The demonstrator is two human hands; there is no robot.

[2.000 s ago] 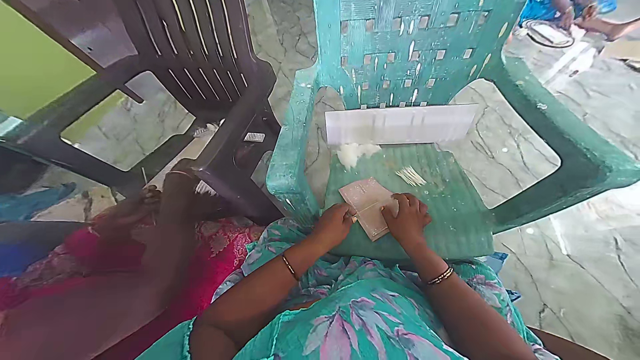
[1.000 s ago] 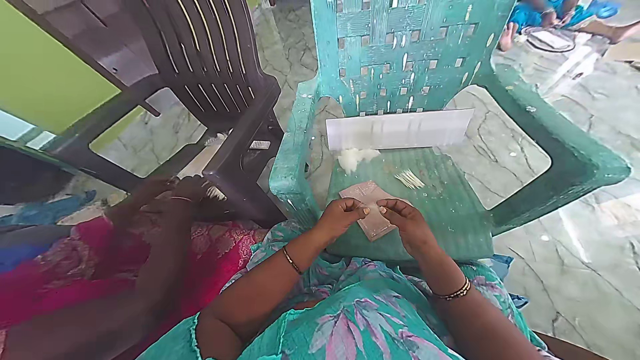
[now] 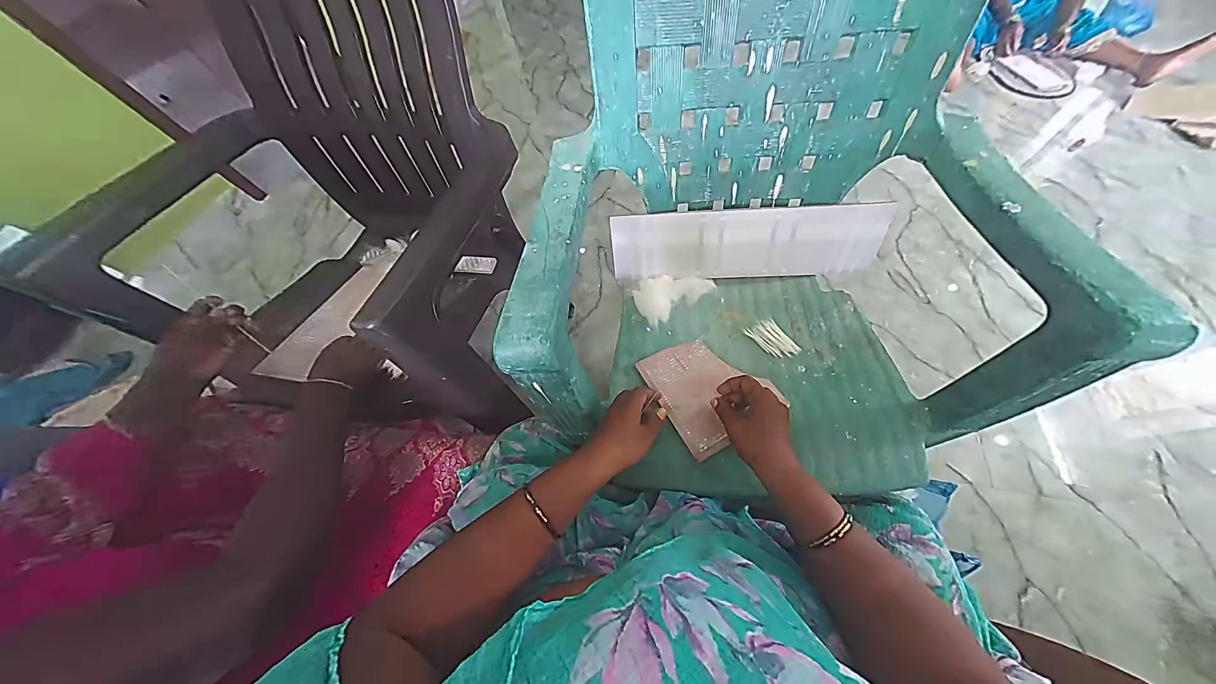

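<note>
A piece of brownish printed paper or card [image 3: 692, 380] lies on the green plastic chair seat [image 3: 855, 418] between my hands. My left hand [image 3: 632, 426] is at its left edge, fingertips pinched together; what is between them is too small to tell. Over its right part is my right hand [image 3: 753, 418], thumb and fingers pinched, also with no clear view of anything held. Beyond them lie a tuft of white cotton [image 3: 668, 296] and a small bundle of thin whitish sticks or wicks [image 3: 771, 338]. A long white card [image 3: 755, 242] stands against the chair back.
The green chair's armrests [image 3: 1092, 275] rise on both sides of the seat. At the left, a co-worker's hands [image 3: 347, 361] work over a pale board [image 3: 318, 318] on a dark brown plastic chair [image 3: 427, 313]. Another person sits at the top right near a round tray [image 3: 1034, 76].
My hands, close together over the paper a second ago, are now farther apart. The co-worker's hands at the left have also moved apart.
</note>
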